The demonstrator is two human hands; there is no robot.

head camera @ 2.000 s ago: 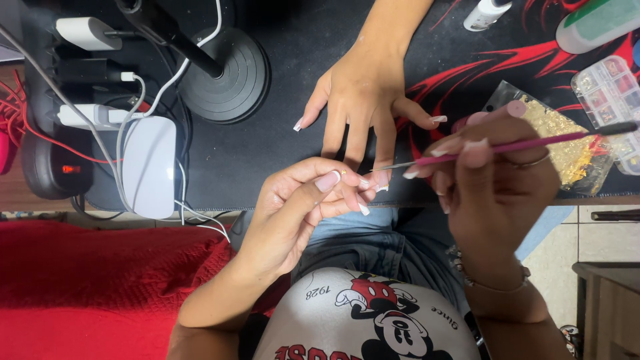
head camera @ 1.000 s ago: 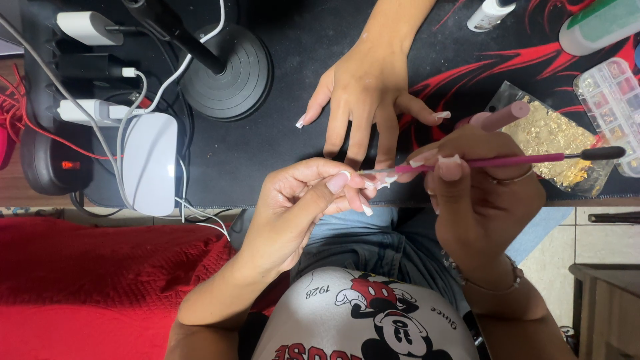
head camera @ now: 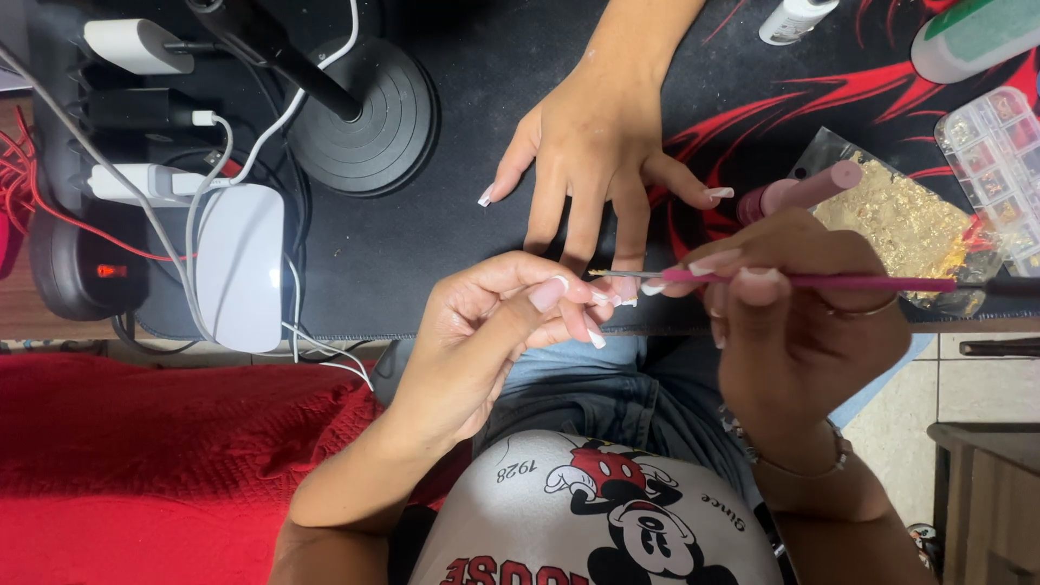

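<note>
My left hand [head camera: 496, 341] holds a finger of another person's hand [head camera: 597, 138], which lies palm down with fingers spread on the black mat. My right hand [head camera: 800, 325] grips a thin nail art brush with a magenta handle [head camera: 861, 283]. Its fine tip, with something gold-coloured on it, is over the fingertips at my left hand. White-tipped nails show on the person's hand. Beyond my right hand are a pink polish bottle [head camera: 800, 191] and a clear packet of gold foil flakes [head camera: 894, 219].
A divided clear case [head camera: 995, 175], a green-and-white bottle [head camera: 975, 41] and a small white bottle [head camera: 798, 18] lie at the right. At the left are a round black stand base [head camera: 366, 118], a white device [head camera: 241, 268], a power strip [head camera: 85, 236] with chargers and several cables.
The brush tip has moved slightly left and up from the nail since one second ago, and my right hand has moved with it. My left hand keeps its hold.
</note>
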